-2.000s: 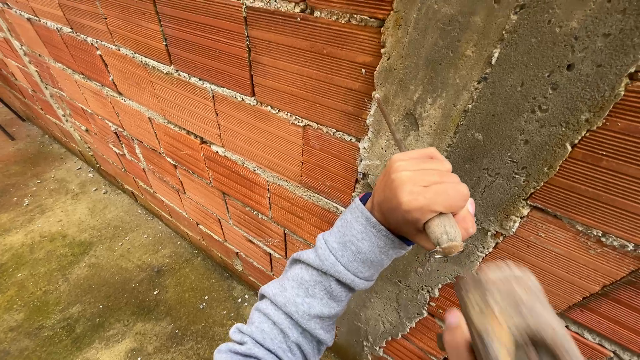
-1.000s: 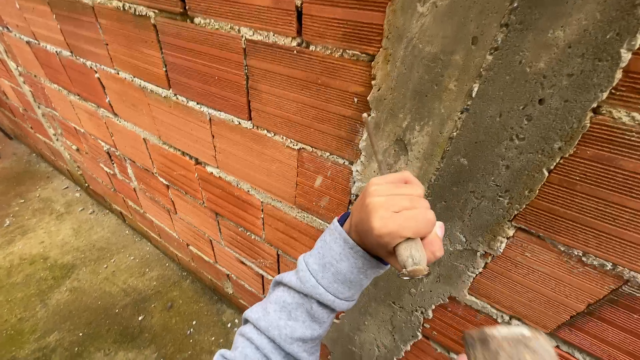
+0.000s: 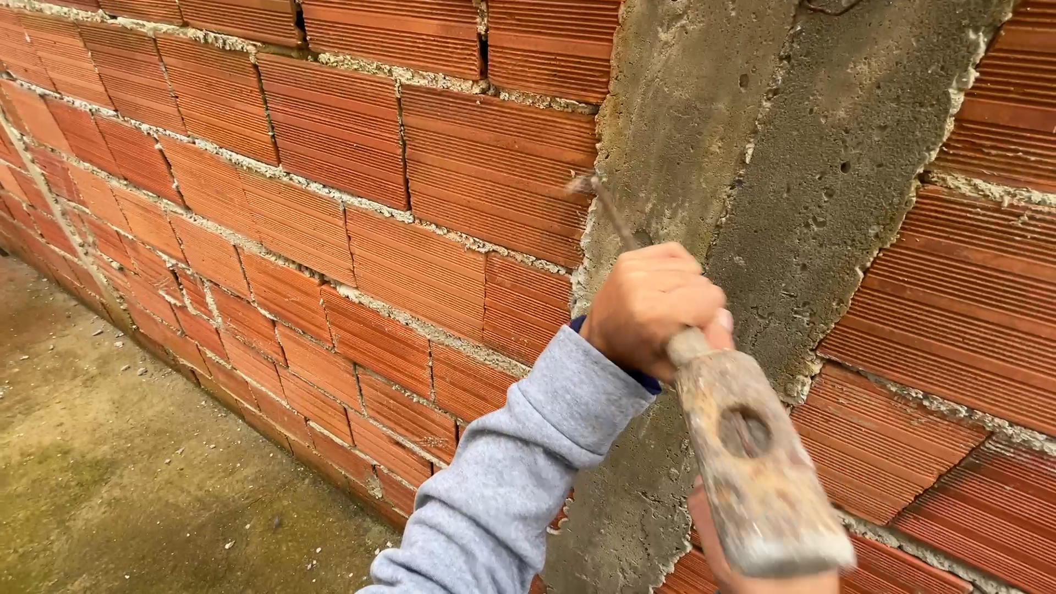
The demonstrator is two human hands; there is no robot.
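My left hand (image 3: 660, 309), in a grey sleeve, grips a chisel (image 3: 615, 213) whose thin metal shaft points up and left. Its tip is at the seam between the hollow clay brick wall (image 3: 495, 165) and the concrete column (image 3: 693, 124), near a small blurred chip or mark on the brick. A worn hammer head (image 3: 759, 462) covers the butt of the chisel in this view and seems to meet it. Below, partly hidden behind the head, my right hand (image 3: 718, 536) is closed around the hammer; the handle is mostly hidden.
More ribbed clay bricks with rough mortar joints (image 3: 445, 338) run along the left and right of the column. A mossy concrete floor (image 3: 165, 462) with small scattered debris lies along the wall's foot at lower left.
The hammer, mostly below the frame's edge a second ago, has come up to the chisel's butt. My left hand still holds the chisel at the column's left edge.
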